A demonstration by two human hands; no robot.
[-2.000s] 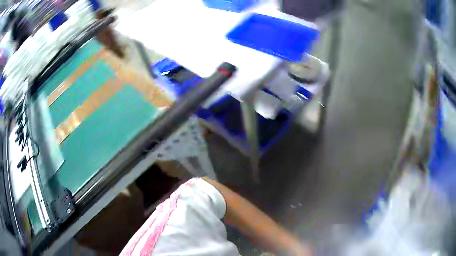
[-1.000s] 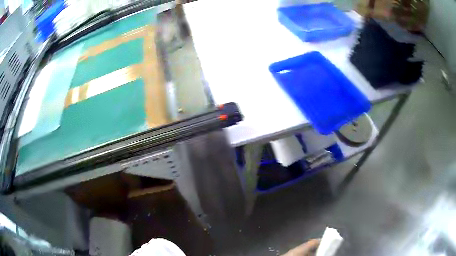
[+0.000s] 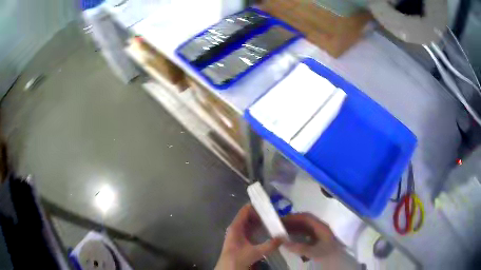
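Note:
My left hand and my right hand are low in the middle, bare and slightly blurred. Both are shut on a narrow bundle of white cut strips, held on edge in front of the bench. A blue plastic tray lies on the bench just above my hands. White cut sheets or strips lie in bundles side by side in its left part; its blue bottom shows in the right part.
Another blue tray with silvery-dark pieces lies further left. Brown cardboard is behind it. Scissors with red-and-yellow handles lie right of the near tray. A roll is at the lower left. White bits dot the grey floor.
The view has swung from the green flatbed to a bench with filled trays. One hand showed at the bottom edge with a white piece; now both hands hold a white bundle.

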